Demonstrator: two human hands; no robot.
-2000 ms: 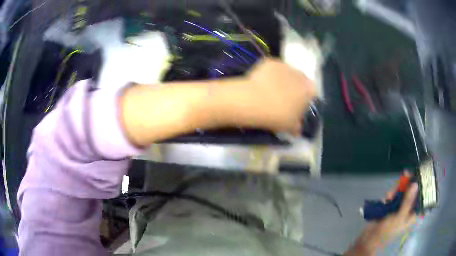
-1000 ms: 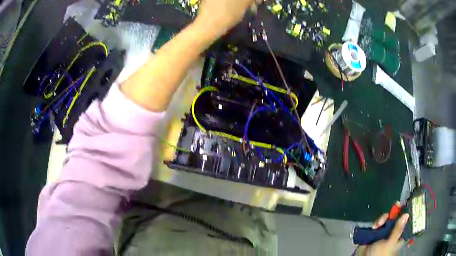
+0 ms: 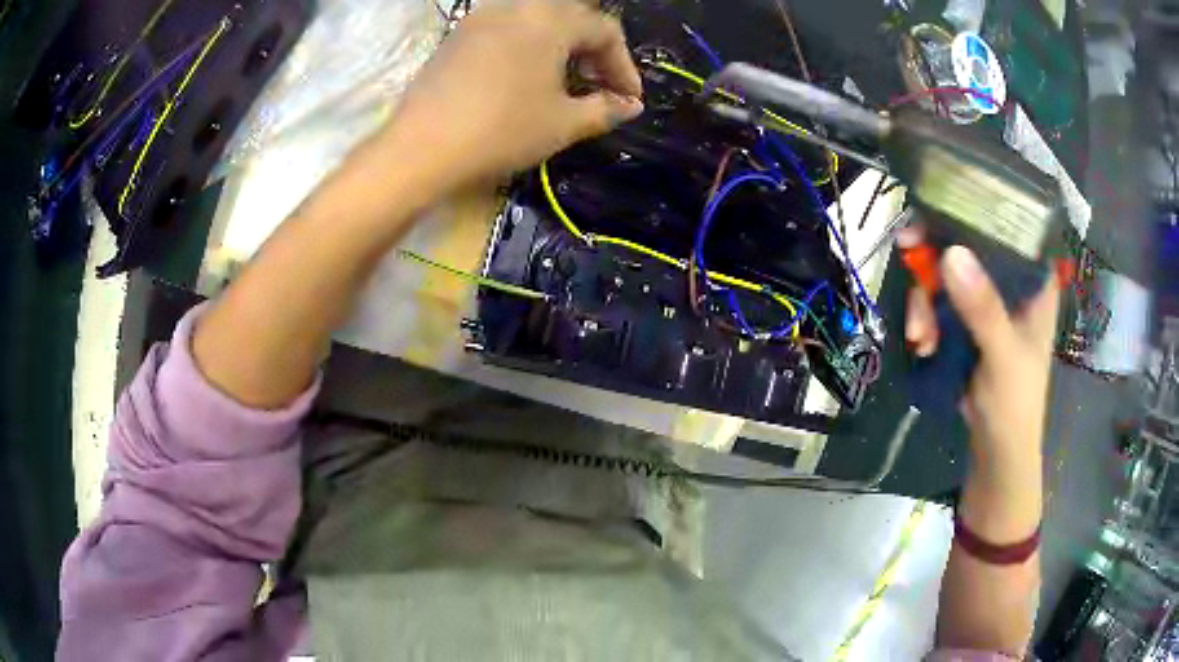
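Observation:
The black plastic housing (image 3: 647,330) lies on a white board with yellowish tape. Yellow wires (image 3: 647,252) curve across it, with looped blue wires (image 3: 709,220) at its right and a small circuit board (image 3: 847,349) at its lower right corner. My left hand (image 3: 530,91) is over the housing's upper left, thumb and finger brought together; whether they pinch anything is too blurred to tell. My right hand (image 3: 989,323) grips the soldering gun (image 3: 970,188), finger at the orange-red trigger. Its metal barrel points left over the housing, the tip a little right of my left fingertips.
Another black housing with wires (image 3: 162,117) lies at far left beside clear plastic sheet (image 3: 317,84). A solder reel (image 3: 976,71) is at the upper right. A coiled black cord (image 3: 556,455) crosses the lap. The board's front edge (image 3: 621,411) is near the lap.
My left hand has come back from the far-side small parts to the housing's upper left. My right hand has raised the gun from the lower right and brought it over the housing. The view has shifted.

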